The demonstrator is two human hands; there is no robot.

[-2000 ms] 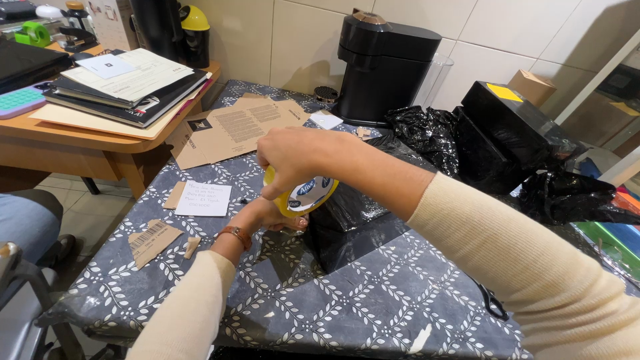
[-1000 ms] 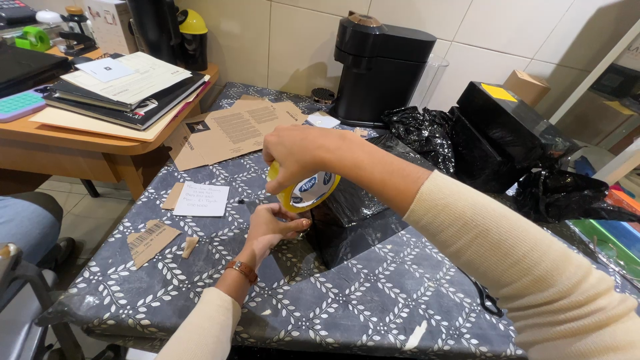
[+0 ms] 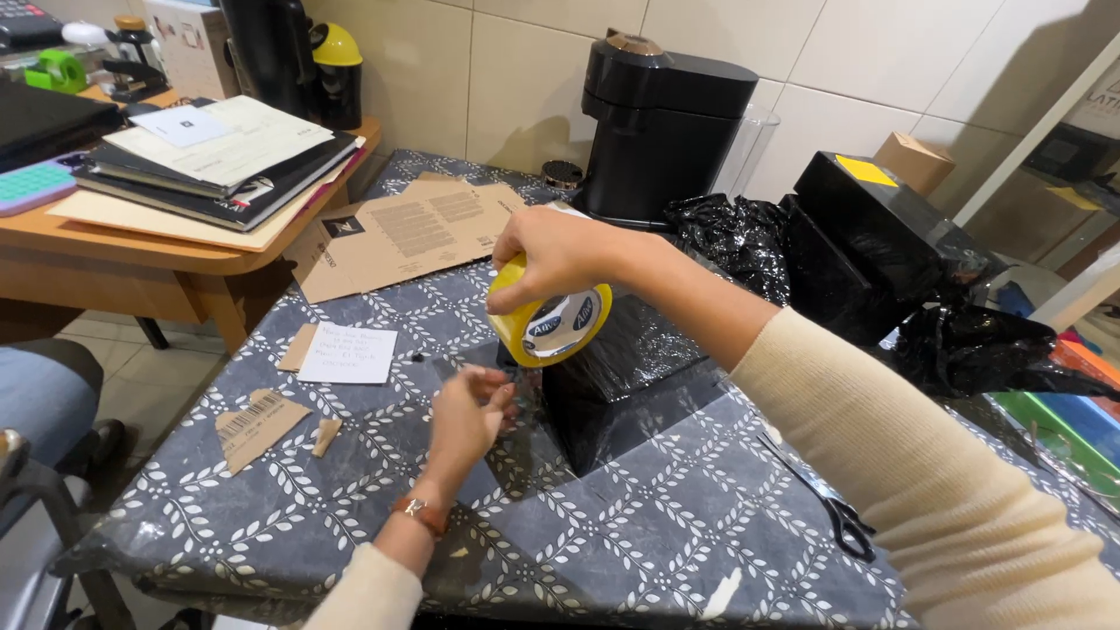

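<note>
My right hand point(image 3: 556, 254) grips a roll of yellow-edged clear packing tape point(image 3: 551, 319) from above, tilted over the left end of a package wrapped in black plastic point(image 3: 612, 376). Just below the roll, my left hand point(image 3: 472, 407) is beside the package's left end with its fingers bent close together; whether it pinches the tape's end cannot be told. The package rests on a table with a grey leaf-patterned cloth point(image 3: 665, 542). Scissors with black handles point(image 3: 844, 525) lie to the right, partly beneath my right forearm.
Flattened cardboard point(image 3: 411, 232), a handwritten note point(image 3: 347, 354) and torn cardboard point(image 3: 262, 429) lie at the left. A black coffee machine point(image 3: 661, 131) stands behind the package. Crumpled black plastic point(image 3: 739, 245) and a wrapped black box point(image 3: 884, 219) are at the right. A seated person's leg point(image 3: 44, 385) shows at far left.
My left hand was against the tape roll two seconds ago and is now apart, below and to the left of it. My right hand keeps hold of the roll.
</note>
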